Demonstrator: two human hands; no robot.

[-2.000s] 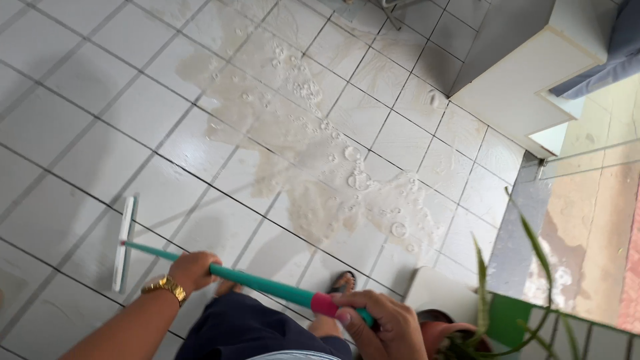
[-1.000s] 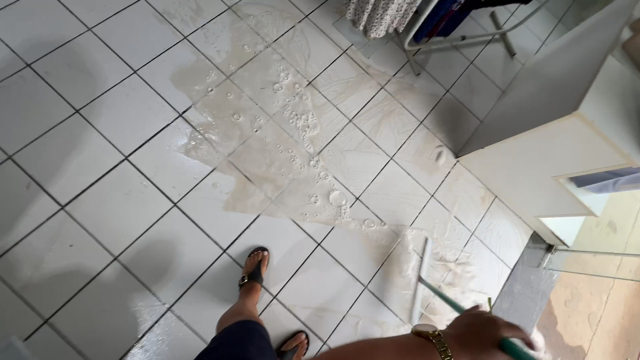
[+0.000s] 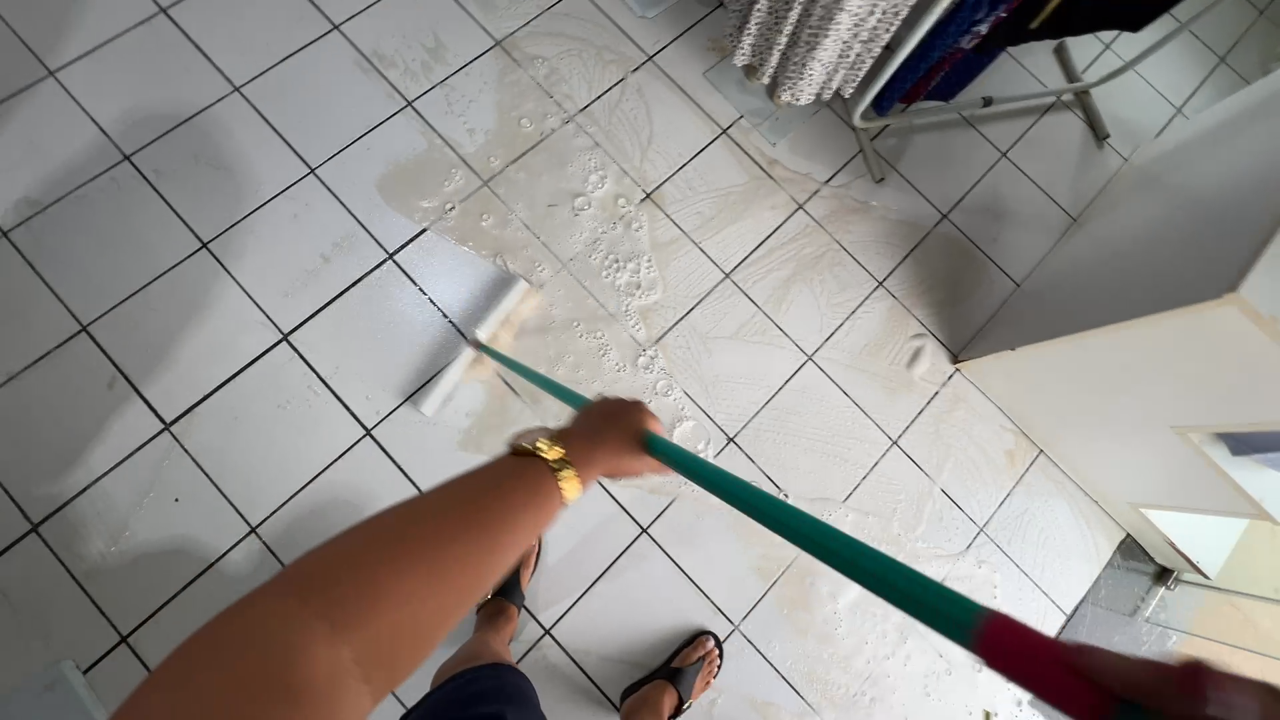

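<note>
A floor squeegee has a green pole (image 3: 800,515) with a red grip at its upper end. Its white blade (image 3: 470,350) lies on the white tiled floor (image 3: 270,270), at the left edge of a murky, bubbly puddle (image 3: 625,240). My left hand (image 3: 612,438), with a gold watch or bracelet at the wrist, is closed round the middle of the pole. Blurred at the lower right edge, my right hand (image 3: 1190,690) holds the red grip and is partly cut off by the frame.
My feet in black sandals (image 3: 680,672) stand below the puddle. A metal rack (image 3: 985,103) with hanging clothes is at the top right. A white cabinet or counter (image 3: 1110,400) with cutouts stands at the right, beside a grey threshold with a glass panel.
The squeegee blade was near the cabinet at the puddle's lower right one second ago; now it is at the puddle's left side. My left hand has moved left with the pole.
</note>
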